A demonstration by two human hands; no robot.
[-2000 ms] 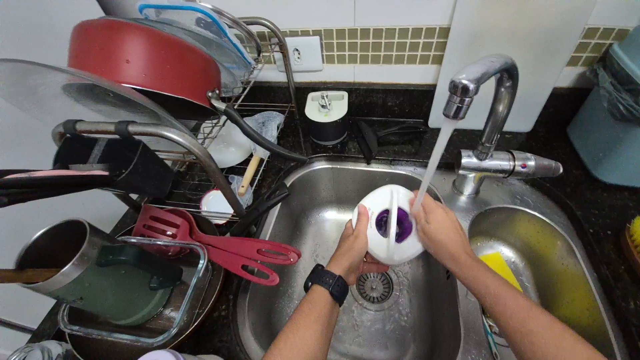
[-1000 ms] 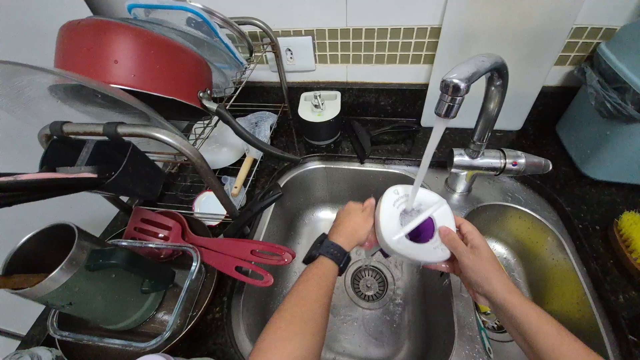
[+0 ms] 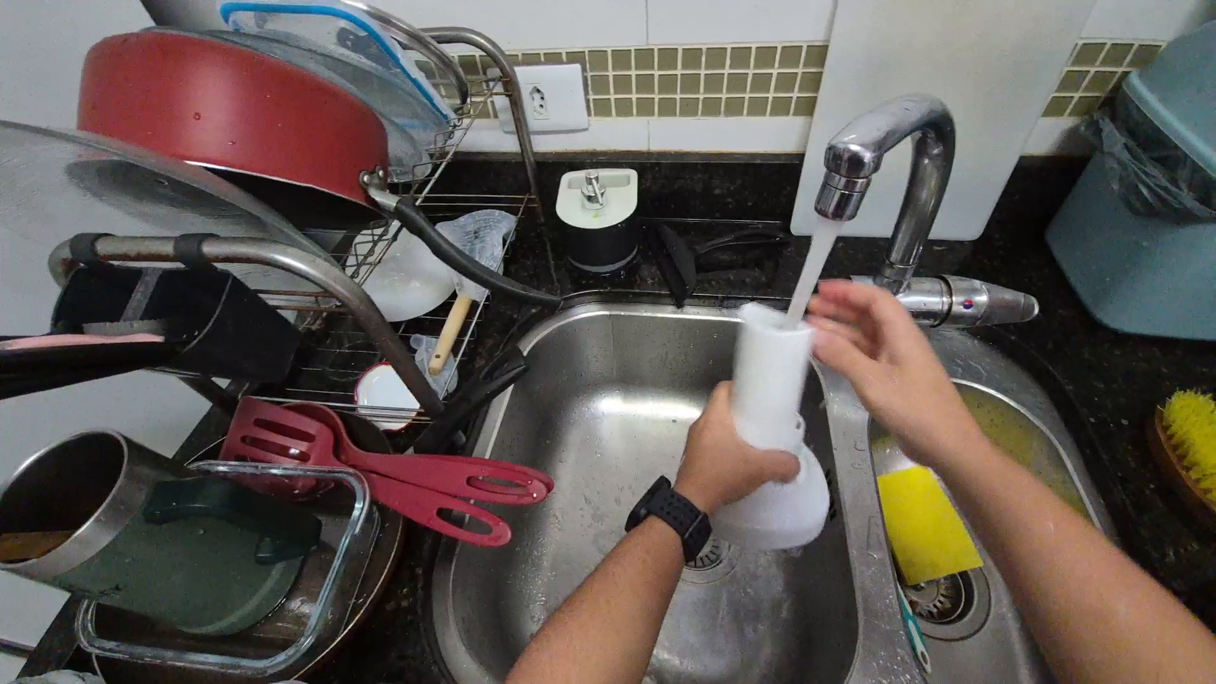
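A white plastic part with a tube and a flared base (image 3: 771,385) is tilted over the large sink basin (image 3: 608,456), its tube upward. Around its lower part my left hand (image 3: 731,456) is closed; a black watch (image 3: 669,518) is on that wrist. Water from the chrome faucet (image 3: 888,161) runs into or against the tube's top. My right hand (image 3: 879,351) is beside that top, fingers spread; whether the fingertips touch it is unclear. Below my right forearm, a yellow sponge (image 3: 926,522) lies in the small basin (image 3: 1031,446).
At left, a dish rack (image 3: 285,249) holds a red pan (image 3: 228,114) and lids. Red utensils (image 3: 408,470), a green mug (image 3: 180,541) and a glass dish (image 3: 351,570) stand below. A soap dispenser (image 3: 600,223) is behind the sink; a bin (image 3: 1140,228) and yellow brush (image 3: 1189,442) are at right.
The white part has turned from showing its purple-centred round face to standing tube up. My right hand has let go of its rim and moved up beside the water stream.
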